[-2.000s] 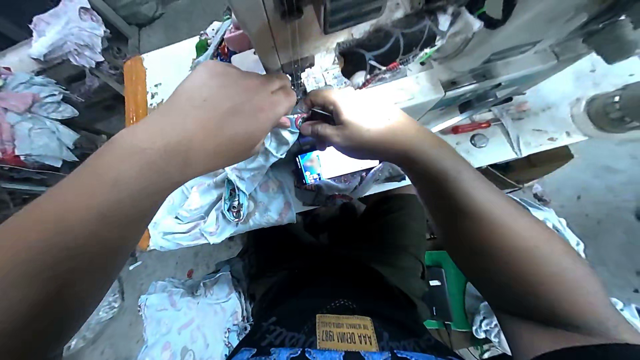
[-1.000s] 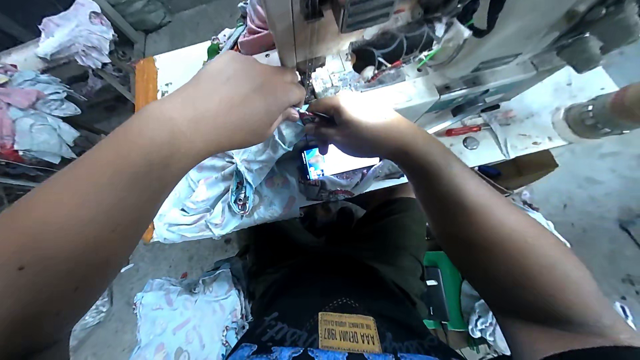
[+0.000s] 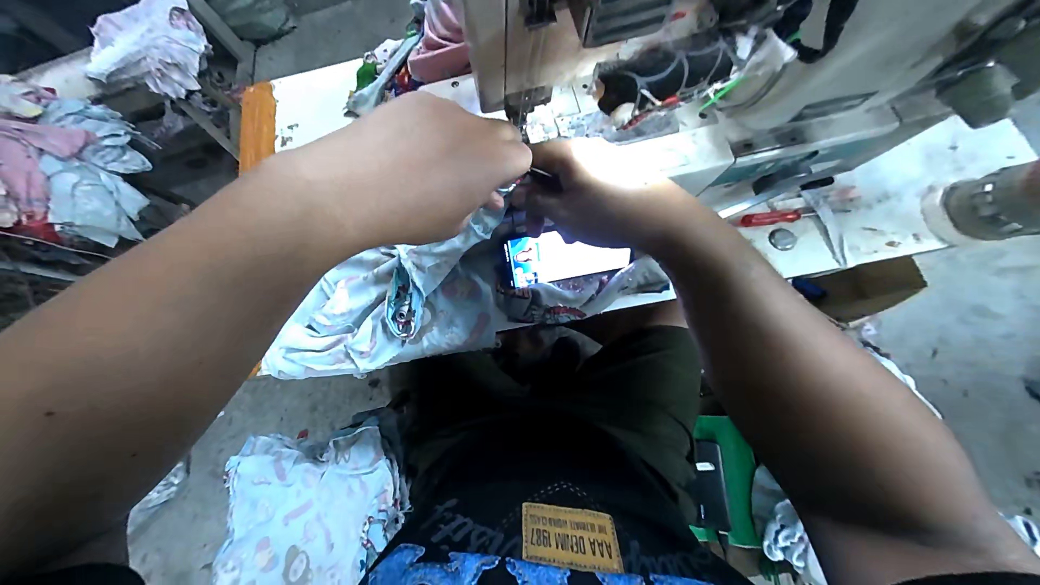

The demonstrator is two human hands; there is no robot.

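My left hand (image 3: 431,166) is closed on the upper end of a pale blue printed cloth (image 3: 366,301), just in front of the needle area of a sewing machine (image 3: 561,49). Against it is my right hand (image 3: 589,191), its fingers bent around a small dark tool whose kind I cannot tell. The fingertips of both hands meet below the needle, and the cloth edge between them is mostly hidden. From there the cloth hangs in folds to the table's front edge. A lit phone (image 3: 561,258) lies just below my right hand.
On the white table (image 3: 902,179) at right lie a red-handled screwdriver (image 3: 772,218) and a round metal disc (image 3: 782,239). Pink cloth (image 3: 441,41) sits behind my left hand. Cloth heaps (image 3: 73,162) fill the left side. More printed cloth (image 3: 313,504) lies low, near a green stool (image 3: 735,479).
Both hands stay together by the needle, with only small shifts of the fingers. The view has shifted slightly.
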